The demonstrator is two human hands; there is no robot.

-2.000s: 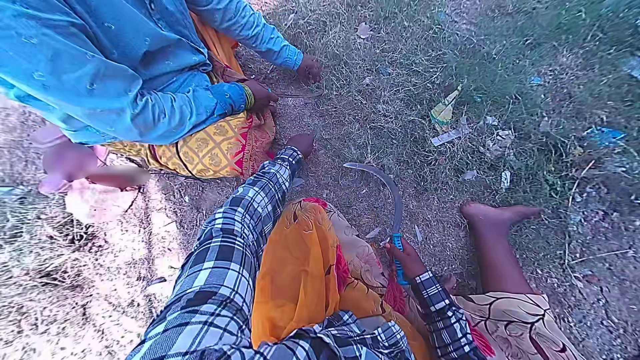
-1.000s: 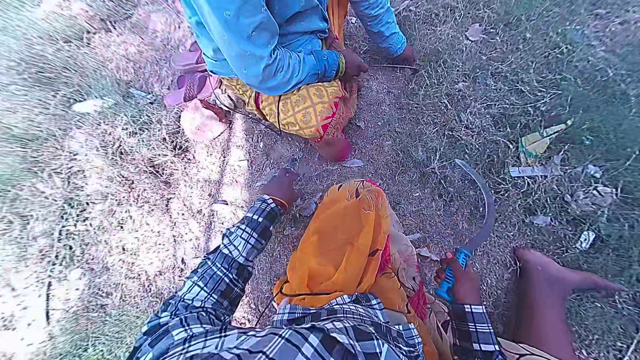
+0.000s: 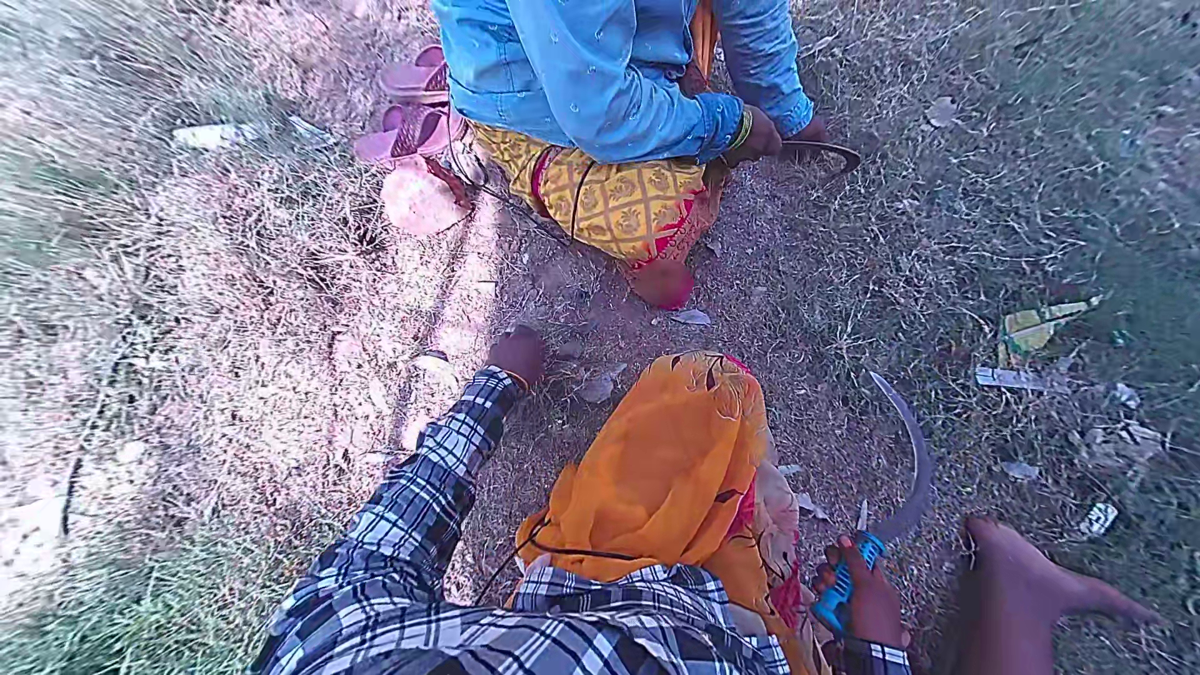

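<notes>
My right hand [image 3: 864, 595] is closed around the blue handle of a sickle [image 3: 914, 469] at the lower right, its curved blade extending up and away over the dry grass. Left of the orange cloth [image 3: 647, 459] over my knee, my left hand [image 3: 517, 354] is down at the ground near some dry leaves [image 3: 600, 382]. Its fingers are hard to make out, and whether it holds anything cannot be told. Across from me a seated person in a blue shirt [image 3: 609, 84] holds another sickle [image 3: 830, 150] low over the grass.
Pink sandals [image 3: 417, 131] and a round pale object [image 3: 422, 197] lie beside the other person. My bare foot [image 3: 1022, 581] rests at the lower right. Near it are a crumpled yellow-green wrapper [image 3: 1036, 328], a white strip [image 3: 1017, 379] and other litter.
The view has swung left. My left hand, close to the other person's knee two seconds ago, is now farther from it. The sickle stays in my right hand.
</notes>
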